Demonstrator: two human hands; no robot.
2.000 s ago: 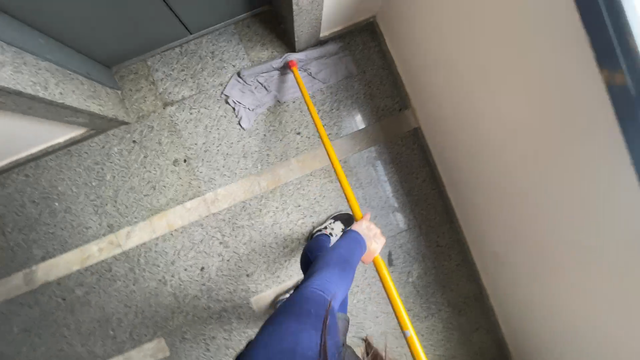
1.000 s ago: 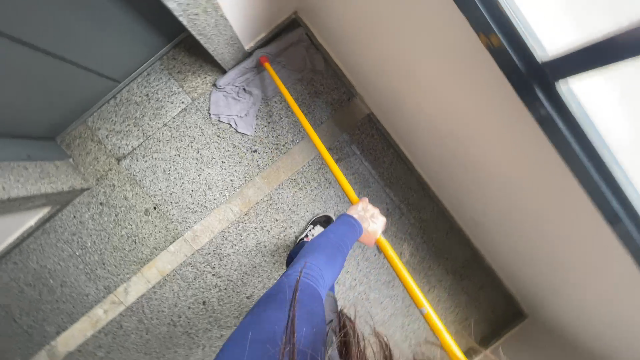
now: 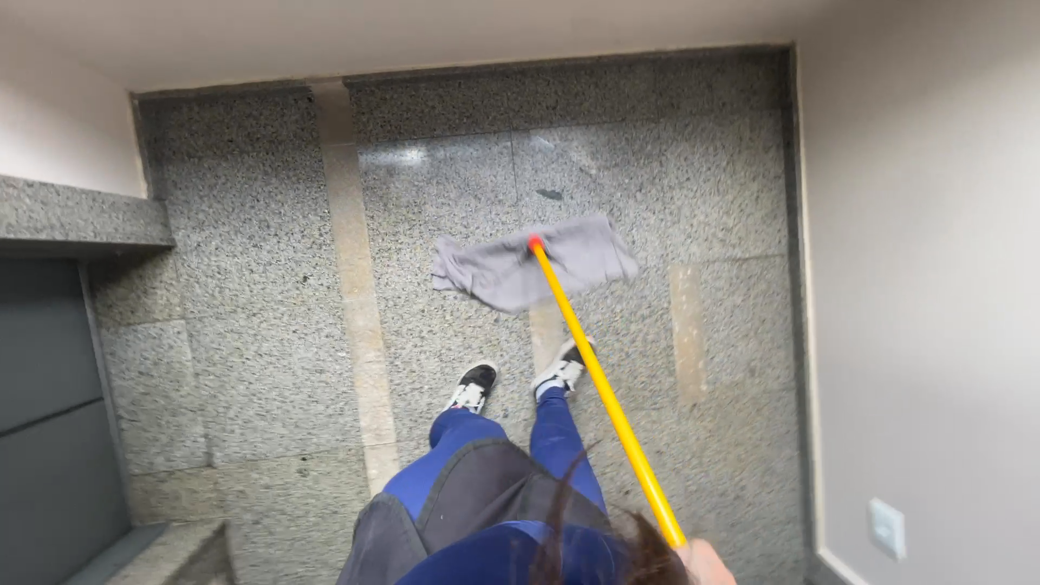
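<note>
The yellow pole (image 3: 605, 382) slants from the bottom right up to a red end piece (image 3: 535, 243), which rests at a crumpled grey cloth (image 3: 569, 256) spread on the speckled stone floor. Partly cut off by the bottom edge, my left hand (image 3: 705, 562) is closed around the lower part of the pole, its blue sleeve crossing in front of my body. My right hand cannot be seen. What lies under the cloth is hidden.
My black and white shoes (image 3: 473, 387) stand just below the cloth. Walls meet the floor at the top and right, with a wall plate (image 3: 886, 528) low at right. A stone ledge (image 3: 81, 213) and a dark grey door-like panel (image 3: 49, 349) are at left.
The view has turned a lot. The cloth and the pole's red end have moved from beside the wall corner near the dark panel to the floor in front of my feet.
</note>
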